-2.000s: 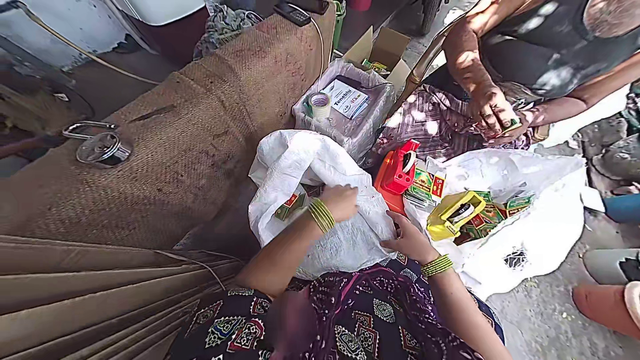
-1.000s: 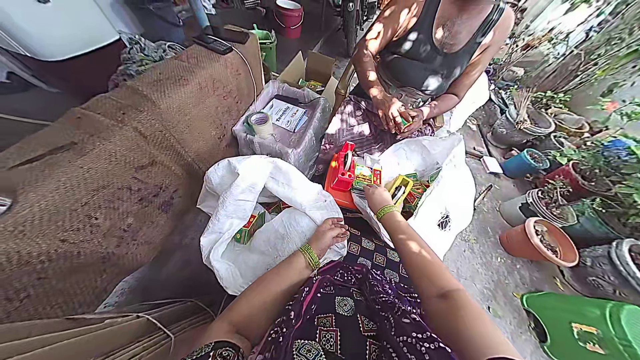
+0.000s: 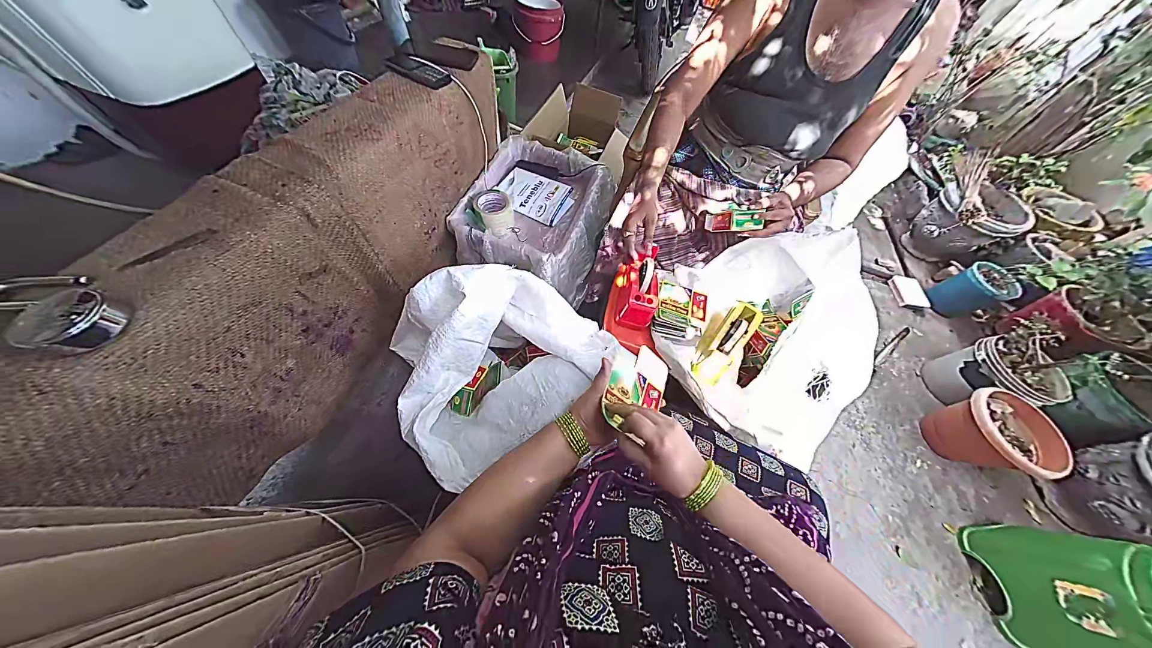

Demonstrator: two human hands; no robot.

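A small green and red printed carton [image 3: 635, 385] is held above my lap between both hands. My left hand [image 3: 596, 412] grips its left side, and the fingers of my right hand [image 3: 661, 445] are on its lower edge. To the left stands a white woven sack [image 3: 450, 324] with similar cartons [image 3: 477, 389] inside. Beyond my hands, a red tape dispenser [image 3: 635, 301] stands beside a stack of cartons [image 3: 679, 308]. A yellow tape dispenser [image 3: 729, 337] lies on a second white sack [image 3: 823, 333] among more cartons.
Facing me, a co-worker holds a carton [image 3: 735, 220] in one hand, the other hand touching the red dispenser. A plastic-wrapped box [image 3: 549, 247] bears a tape roll [image 3: 493, 212]. Burlap [image 3: 270, 297] lies left, flat cardboard [image 3: 180, 576] lower left, plant pots [image 3: 999, 432] and a green plastic item [image 3: 1062, 585] right.
My right hand has come back from beside the tape dispensers to my lap, where both hands now hold a carton. The co-worker's one hand has moved to the red dispenser.
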